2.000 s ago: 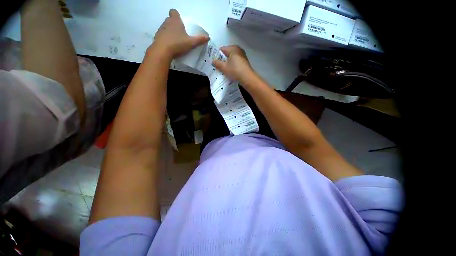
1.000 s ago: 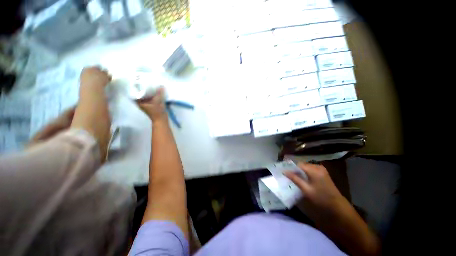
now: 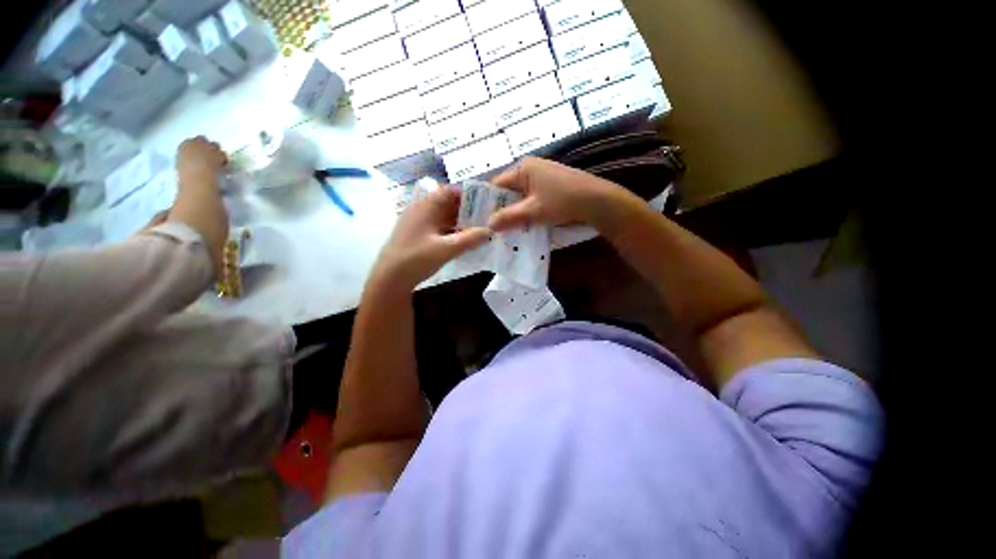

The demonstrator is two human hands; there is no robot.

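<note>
A label strip with dark print and small dots hangs from my hands in front of my chest, its lower end folded. My left hand holds its upper left end near the table's front edge. My right hand pinches the strip just to the right, with the fingers close to my left hand. A block of white product cartons with small dark print lies just beyond my hands. What my left fingertips cover is hidden.
Blue-handled cutters lie open left of the cartons, near a white label roll. A dark pouch lies at the block's right front. A brown carton stands at right. Another person's hand is at left, with white boxes behind.
My left hand has come back from the label roll and met my right hand on the strip. My right hand has moved up and left. The view has shifted.
</note>
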